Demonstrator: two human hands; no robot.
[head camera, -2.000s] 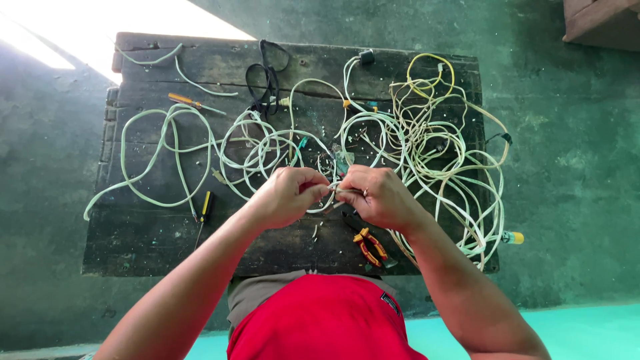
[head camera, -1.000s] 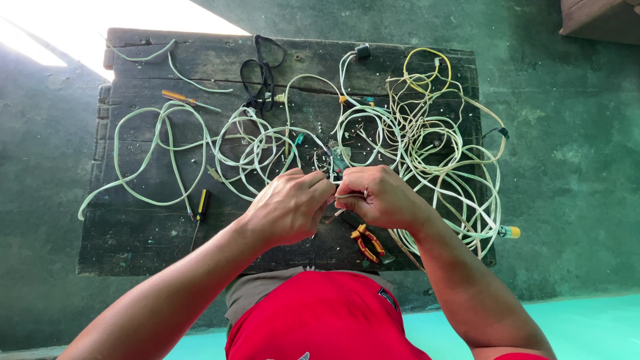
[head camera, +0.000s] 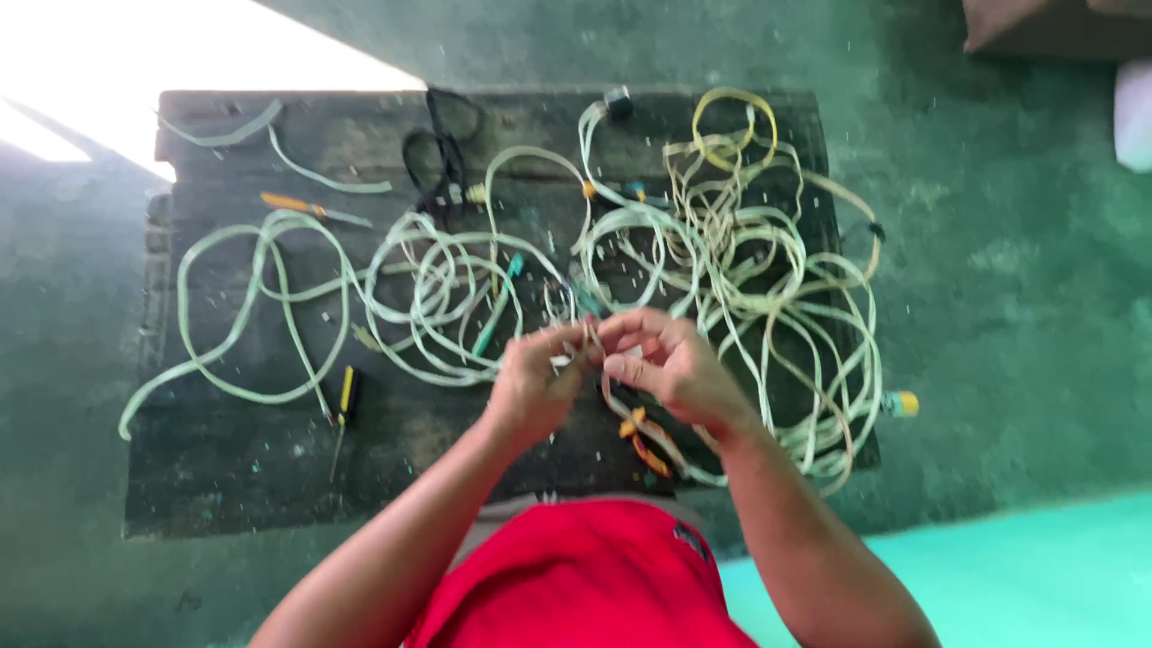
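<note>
My left hand (head camera: 544, 378) and my right hand (head camera: 661, 364) meet over the front middle of a dark wooden table (head camera: 423, 459). Between the fingertips of both is the end of a pale electrical cable (head camera: 616, 396), which runs down past my right hand toward the front edge. The picture is blurred there, so the cable's wires are hard to make out. Pliers with orange handles (head camera: 643, 443) lie just below my right hand, partly beside the cable. Coiled white cable (head camera: 450, 279) spreads behind and left of my left hand.
A tangle of white and beige cables (head camera: 774, 288) covers the right side. A screwdriver with a yellow and black handle (head camera: 347, 394), an orange-handled screwdriver (head camera: 292, 204), a green toothbrush-like tool (head camera: 497, 310), a black cord (head camera: 441, 153) and a black plug (head camera: 617, 103) also lie about.
My right hand's fingers have opened out from a tighter fold, and a length of cable now shows running below it, across the pliers. The view has shifted.
</note>
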